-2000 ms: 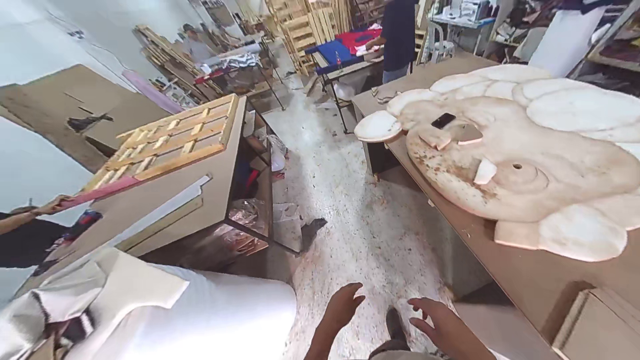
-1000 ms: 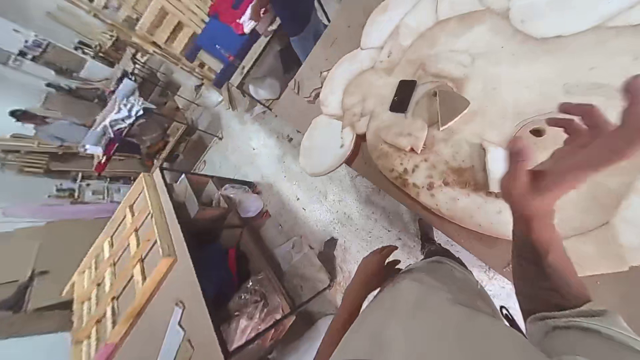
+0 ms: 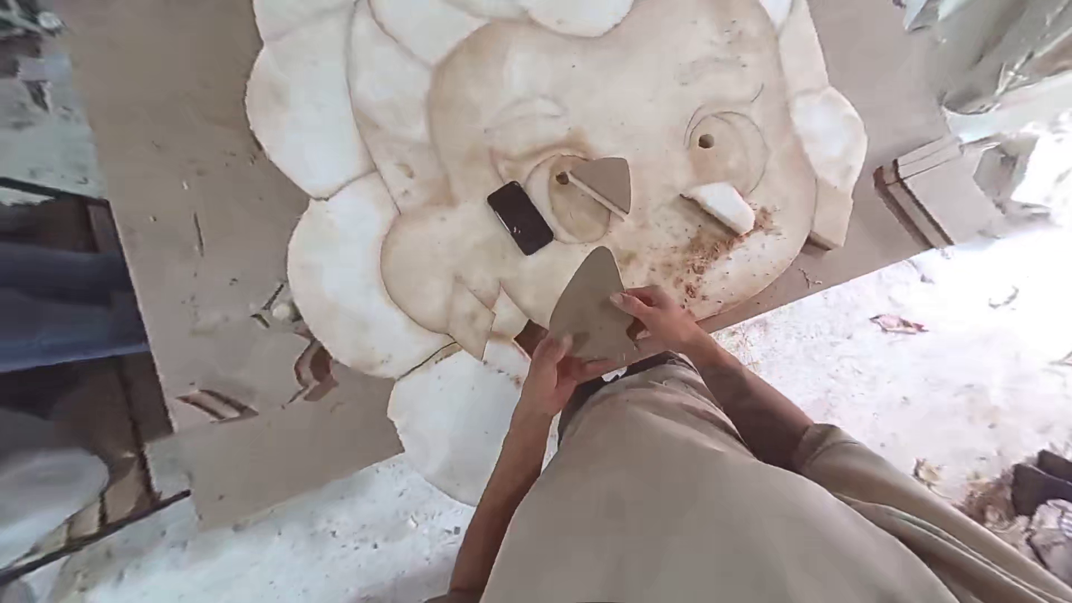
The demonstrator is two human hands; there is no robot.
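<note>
My left hand (image 3: 548, 373) and my right hand (image 3: 657, 318) hold a flat, grey-brown, roughly triangular foam piece (image 3: 593, 306) by its lower edges, near my waist. Beyond it lies a large carved foam face (image 3: 620, 100) with pale rounded lobes around it. On the face rest a black phone (image 3: 520, 218), a second triangular piece (image 3: 603, 184) over one round eye, and a small white foam block (image 3: 723, 207) beside brown crumbs. An angular cut piece (image 3: 471, 318) lies at the face's near left edge.
The brown tabletop (image 3: 167, 167) carries the face and shows offcuts (image 3: 218, 405) at its lower left. Stacked foam slabs (image 3: 946, 188) stand at the right. Pale floor (image 3: 837, 352) runs along the near side, with dark objects (image 3: 1043, 486) at the far right.
The view has swung sharply down onto the carved face. Both hands were apart and holding nothing; now they grip a triangular foam piece together.
</note>
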